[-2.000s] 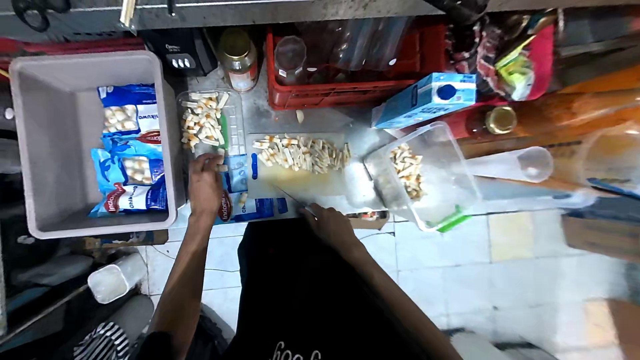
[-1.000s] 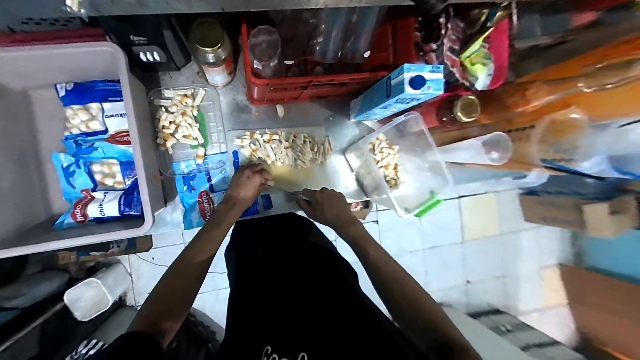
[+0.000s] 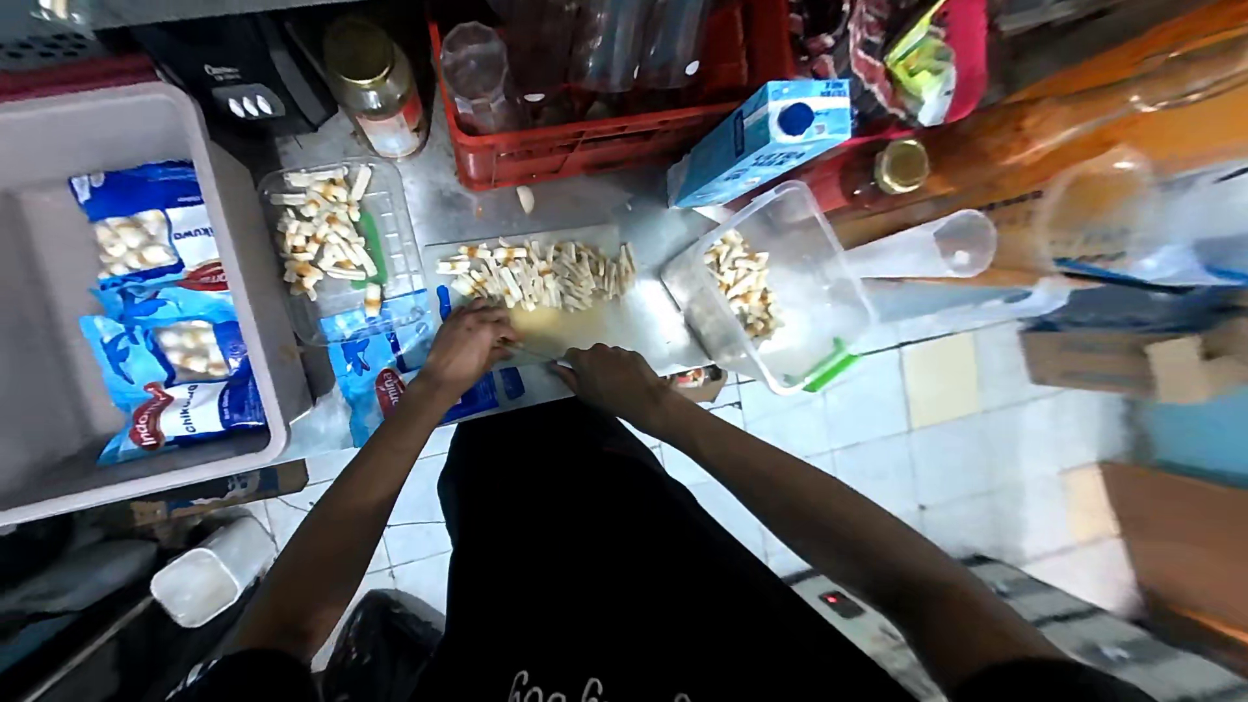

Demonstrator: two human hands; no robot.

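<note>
My right hand (image 3: 614, 382) is closed around the handle of a knife (image 3: 536, 357), whose blade points left over the near edge of a cutting board (image 3: 614, 320). My left hand (image 3: 470, 341) rests at the board's left near corner, fingers bent down by the blade tip; whether they pinch a piece is unclear. Cut chikuwa pieces (image 3: 546, 273) lie in a row along the board's far half. To the left, a clear plastic tray (image 3: 400, 210) holds more pieces, beside blue chikuwa packaging (image 3: 361, 366). On the right, a clear plastic tub (image 3: 819, 283) holds cut pieces.
A grey bin (image 3: 249, 292) with chikuwa packs (image 3: 195, 409) stands at the left. Behind the board are a glass jar (image 3: 375, 88), a red crate (image 3: 585, 146) with clear containers, and a blue carton (image 3: 765, 141). A clear measuring cup (image 3: 926, 244) lies right of the tub.
My left hand has moved from the tray's near edge to the board, close to my right hand and the knife. The view has shifted somewhat.
</note>
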